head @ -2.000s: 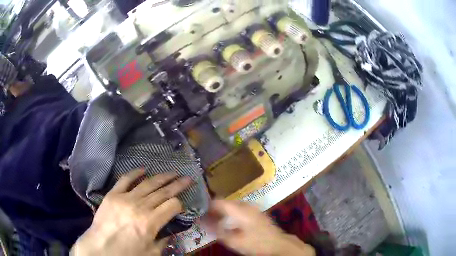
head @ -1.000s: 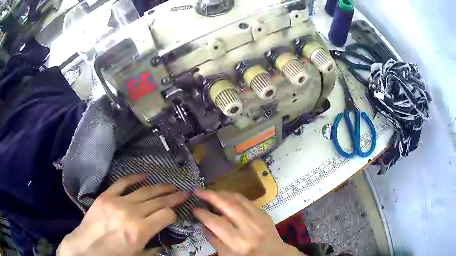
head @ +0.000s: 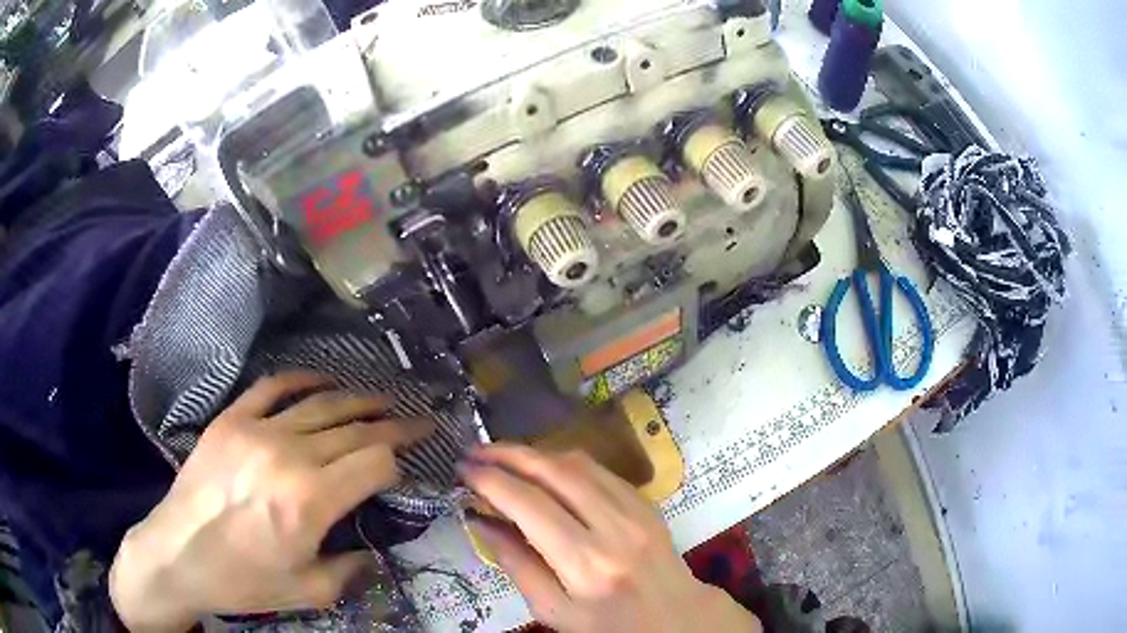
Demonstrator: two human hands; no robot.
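A grey fine-striped fabric [head: 204,328] lies in an open curve left of the overlock machine [head: 494,124], its inner part running under the needle area [head: 433,322]. The navy garment [head: 74,272] is heaped to its left. My left hand [head: 266,495] rests on the striped fabric, fingers spread and pointing to the machine. My right hand [head: 581,532] is at the fabric's right edge, just before the needle area, with thumb and fingertips closed on the edge. The exact fabric layers under the fingers are hidden.
Blue-handled scissors [head: 877,331] lie right of the machine, with dark-handled scissors [head: 884,155] behind. A black-and-white strip bundle [head: 995,235] hangs over the table edge. A yellow frame [head: 665,455] is at the machine front. A green-topped thread spool [head: 850,56] stands at the back right.
My left hand and the striped fabric have shifted left. My right hand, blurred and lower two seconds ago, is now at the fabric edge by the needle area. The camera view has shifted.
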